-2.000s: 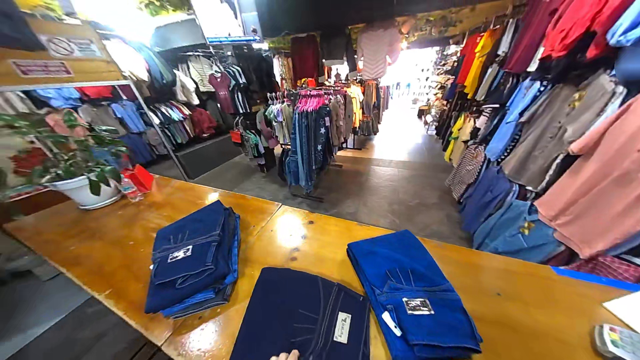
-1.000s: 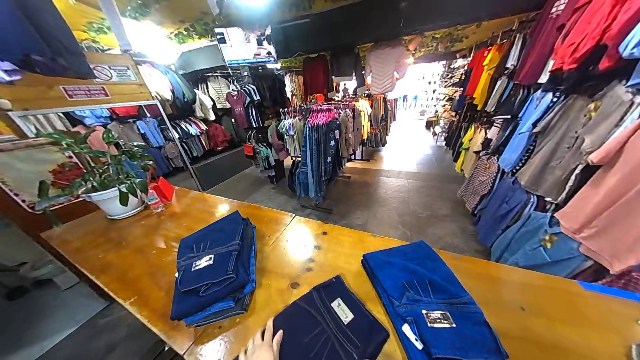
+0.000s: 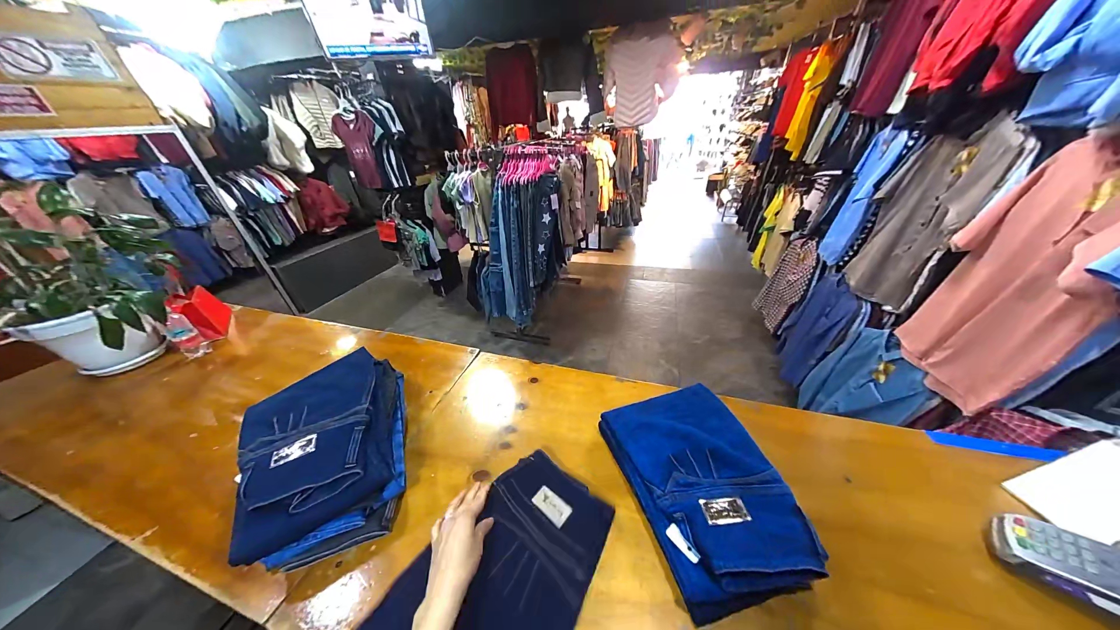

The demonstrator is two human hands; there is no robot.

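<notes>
A dark navy pair of jeans (image 3: 547, 542) with a pale waistband patch lies at the bottom centre of the wooden counter. On its left edge rests my left hand (image 3: 457, 542), fingers pointing forward and close together; whether it grips the cloth does not show. To the left is a stack of folded blue jeans (image 3: 315, 455) with a shiny patch on top. Brighter blue folded jeans (image 3: 713, 499), with a metallic patch and a small white tag, lie to the right, apart from the navy pair. My right hand is out of the frame.
The wooden counter (image 3: 840, 542) carries a potted plant (image 3: 83, 337), a small plastic bottle (image 3: 185, 334) and a red item (image 3: 206, 311) on the left. A card terminal (image 3: 1054, 556) and white paper (image 3: 1072, 490) sit at right. Beyond stand racks of clothes (image 3: 521, 236).
My left hand has come further into view along the navy jeans, where only fingertips showed at first. The navy jeans now lie turned at a different angle, with more cloth showing at lower left.
</notes>
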